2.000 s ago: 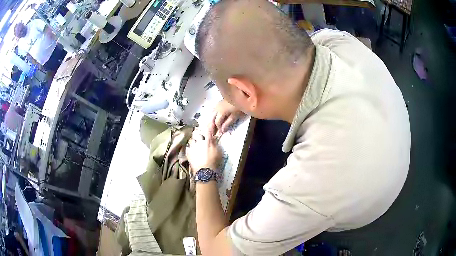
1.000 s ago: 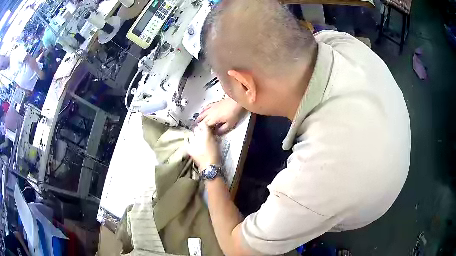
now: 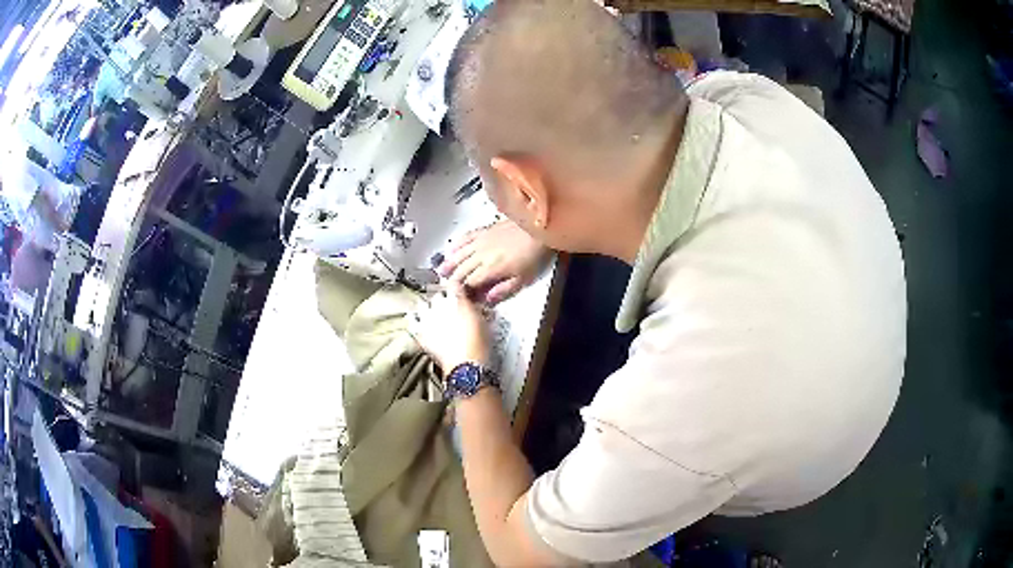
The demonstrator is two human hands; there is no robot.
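Neither my left hand nor my right hand is in view; the two hands at the machine belong to a seated person whose head and shoulders show from behind. An olive garment (image 3: 394, 455) lies bunched over the table's near end, with striped lining (image 3: 322, 488) at its lower left and a white tag (image 3: 434, 548) low on it. The person's watch-side hand rests on the cloth edge beside the needle area (image 3: 391, 266). Their other hand lies just beyond, fingers spread. The exact grip is too blurred to tell. The sewing machine (image 3: 361, 200) is partly hidden by the head.
A control panel (image 3: 333, 50) stands behind the machine. A slender dark tool (image 3: 468, 189) lies on the white table (image 3: 272, 372), beyond the hands. Thread cones and another workstation are at the upper left. The person's pale shirt (image 3: 766, 300) fills the right side. A stool stands upper right.
The person's watch-side hand has shifted slightly up and right from two seconds ago, and their other hand has spread over the needle side. The olive cloth has been turned and refolded beside them.
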